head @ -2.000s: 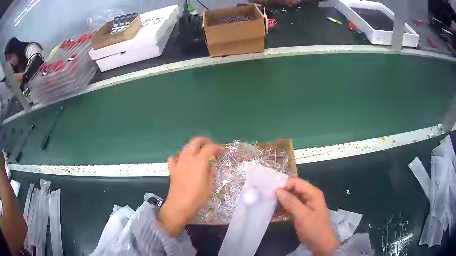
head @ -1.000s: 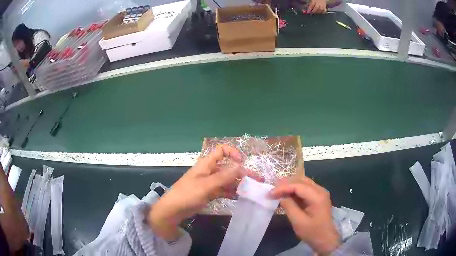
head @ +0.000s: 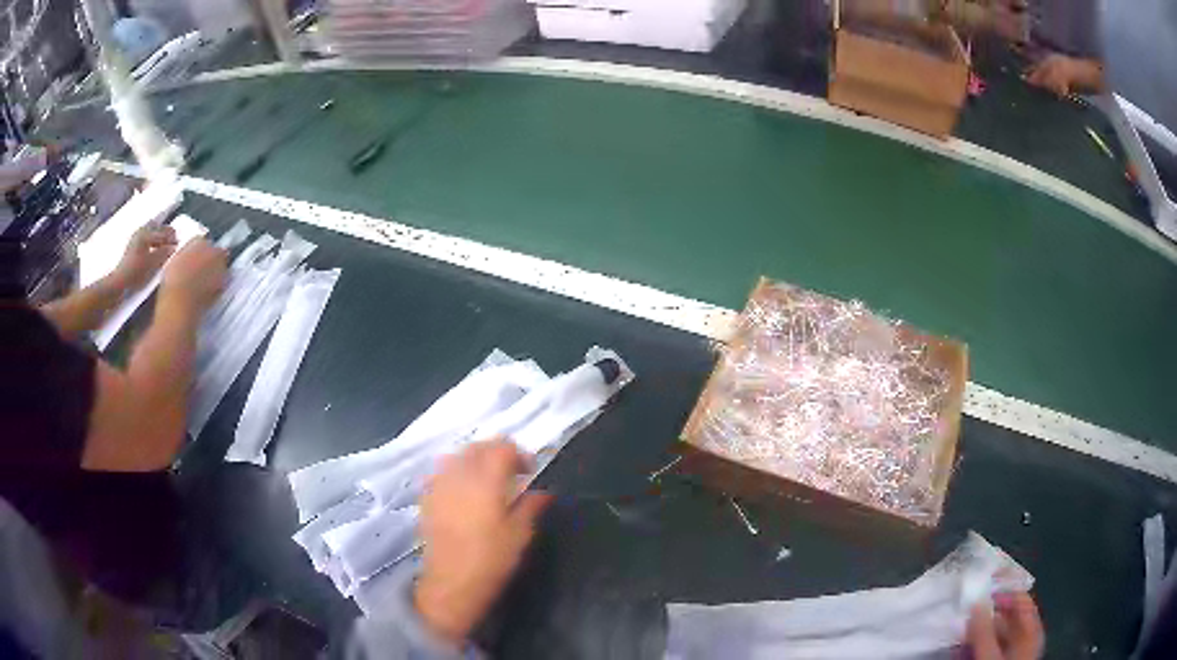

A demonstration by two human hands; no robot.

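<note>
A pile of milky white packaging sleeves [head: 432, 451] lies fanned on the dark bench; a dark round end shows through one sleeve. My left hand [head: 480, 535], blurred, is over the near part of this pile with thumb and fingers apart. I see nothing held in it. My right hand [head: 1007, 628], cut off by the bottom edge, has its fingers on the end of a white sleeve [head: 826, 621] at the lower right. The open parts carton [head: 813, 496] stands between the piles, full of tangled clear plastic pieces [head: 839, 387].
At left, another person's hands [head: 191, 273] hold a white sleeve beside more sleeves [head: 287, 361]. The green belt [head: 555, 168] runs behind a white strip [head: 516, 267], with blurred dark tools [head: 368, 157] on it. A brown carton [head: 897, 80] and another hand [head: 1065, 74] are across it.
The view has swung left. My left hand has left the sleeve's end and moved over the left pile. My right hand has moved with a sleeve from above the carton to the lower right.
</note>
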